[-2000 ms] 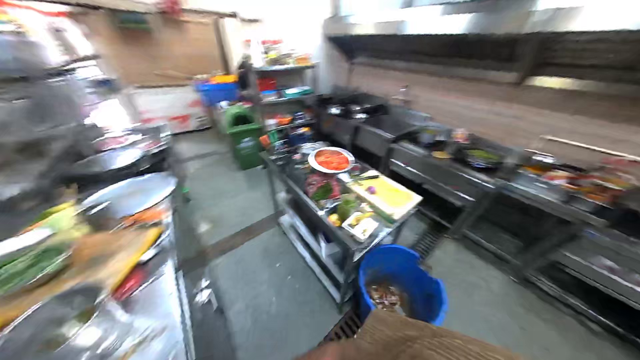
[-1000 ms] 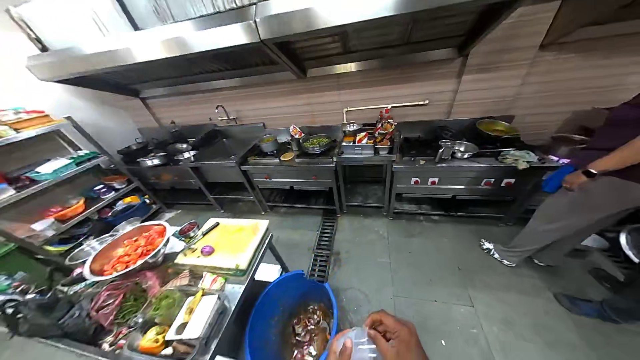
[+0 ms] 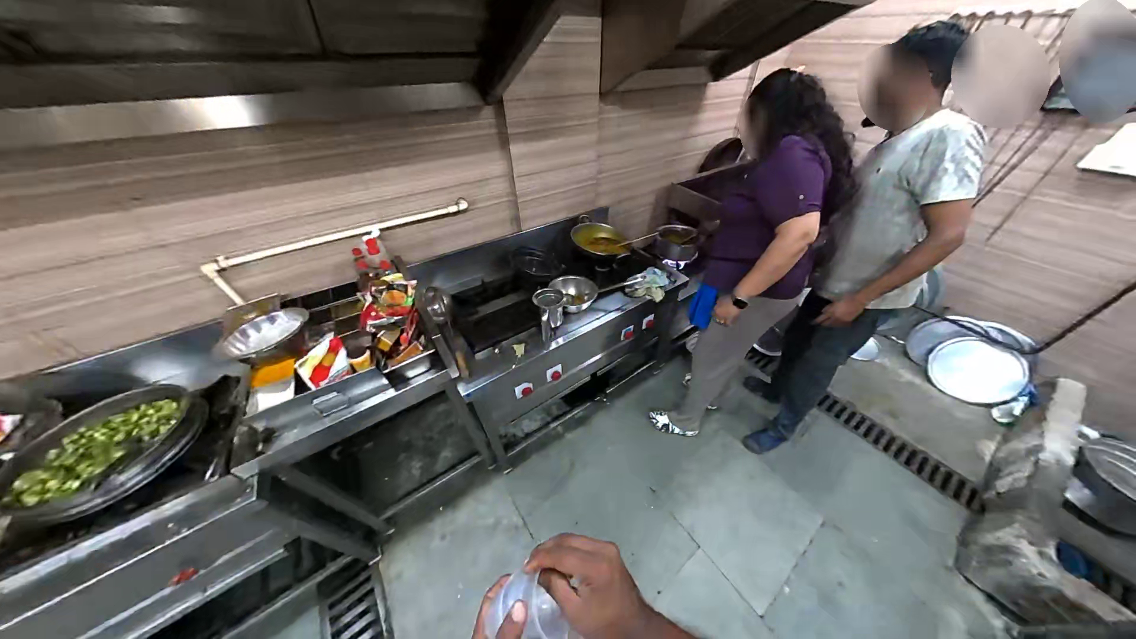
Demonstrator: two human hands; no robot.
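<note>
At the bottom centre, my left hand (image 3: pixel 499 619) holds a translucent plastic container (image 3: pixel 532 606) from the left, only its fingers showing. My right hand (image 3: pixel 590 581) grips the same container on its right side, its fingers curled over the rim. The container's lower part is cut off by the frame edge. Ahead of both hands lies the grey tiled floor. At the left, a wide pan of chopped green vegetables (image 3: pixel 98 448) sits on the stove counter. A metal bowl (image 3: pixel 574 293) stands on the middle stove.
Two people, one in a purple top (image 3: pixel 772 209) and one in a light T-shirt (image 3: pixel 905 191), stand at the stove's right end. A floor drain (image 3: pixel 896 451) runs beside them. Large metal trays (image 3: pixel 978 370) and a low ledge (image 3: pixel 1021 497) are at the right.
The view has swung right, away from the cutting board and blue bin. Both people now show fully at the stove; one second ago only part of one was visible. My hands still hold the container.
</note>
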